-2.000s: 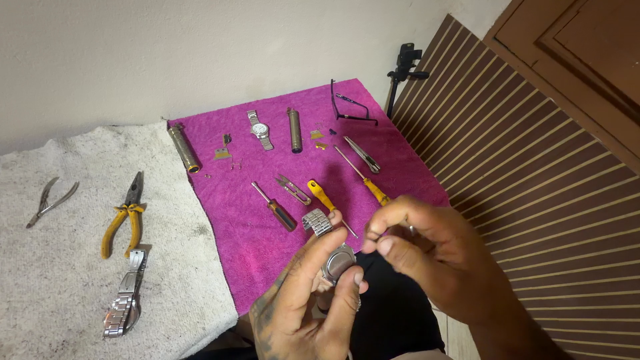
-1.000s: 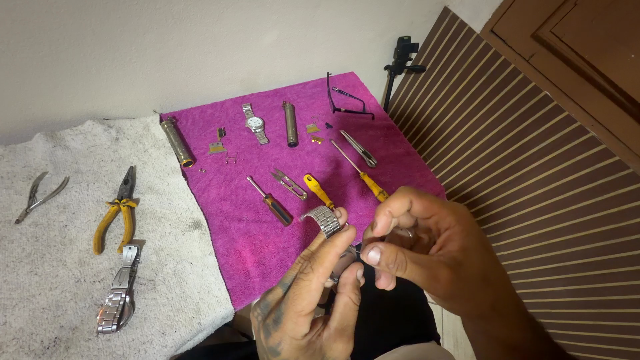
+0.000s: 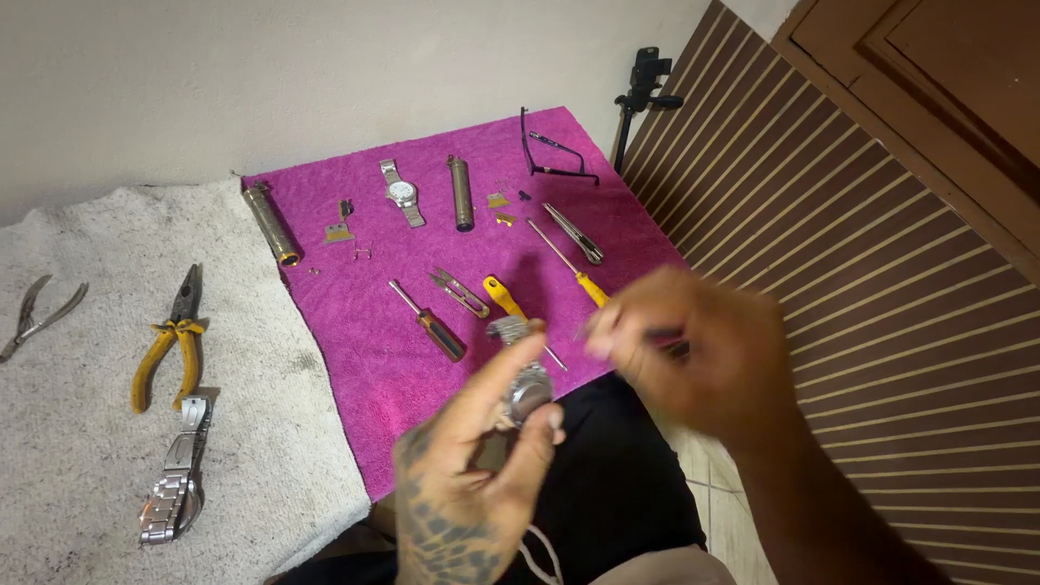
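A metal wristwatch (image 3: 530,392), its plain round case back showing, is gripped between the thumb and fingers of my left hand (image 3: 479,471); its link bracelet stands up beside the fingertips. Raised to the right of the watch, my right hand (image 3: 691,349) is blurred, with thumb and fingertips pinched together. Something thin may be between them, but blur hides it. Just beyond the watch lie a yellow-handled screwdriver (image 3: 505,296), thread snips (image 3: 460,292) and a dark-handled screwdriver (image 3: 439,335). Another yellow screwdriver (image 3: 591,288) lies near my right hand.
On the magenta towel (image 3: 357,325) are a second watch (image 3: 401,192), metal cylinders (image 3: 461,195), small blade parts (image 3: 339,232), a utility knife (image 3: 574,234) and eyeglasses (image 3: 561,171). Combination pliers (image 3: 171,349), nippers (image 3: 36,321) and another watch (image 3: 175,487) lie on the white towel (image 3: 268,455).
My right hand was close against the watch one second ago and is now apart from it, up and to the right. My left hand still holds the watch.
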